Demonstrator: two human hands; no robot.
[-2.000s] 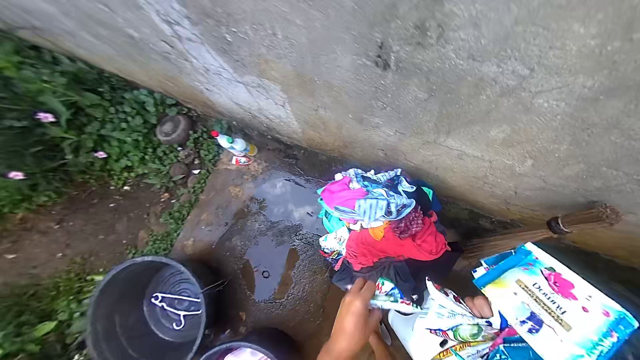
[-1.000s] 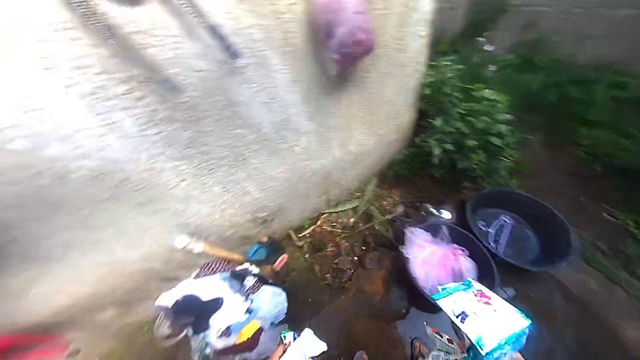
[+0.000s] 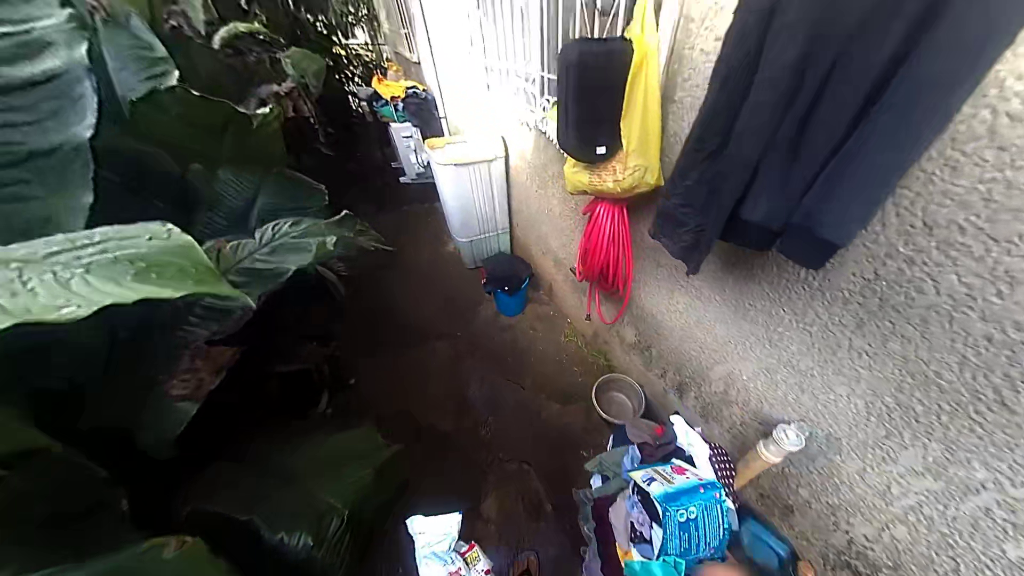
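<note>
Only a blurred sliver of my right hand (image 3: 718, 569) shows at the bottom edge, against the lower end of a blue and white Downy pouch (image 3: 694, 522); its fingers are too hidden to read. Behind and around the pouch lies a heap of mixed clothes (image 3: 612, 472), with dark, green, white and dotted pieces. A teal cloth (image 3: 656, 566) shows just below the pouch. My left hand is out of view. Left of the heap, a white plastic packet (image 3: 434, 540) and a smaller red and white packet (image 3: 474, 558) appear at the bottom edge; what supports them is hidden.
A capped pipe (image 3: 772, 454) juts from the rough wall beside the heap. Beyond are a round basin (image 3: 618, 398), a blue bucket (image 3: 512, 300) and a tall pale bin (image 3: 472, 200). A coiled red hose (image 3: 606, 260) and dark garment (image 3: 800, 120) hang right; broad leaves (image 3: 112, 268) crowd the left.
The view has swung widely from the black tubs to the leafy passage. The Downy pouch, right of the clothes in the earlier frames, now appears in front of the heap.
</note>
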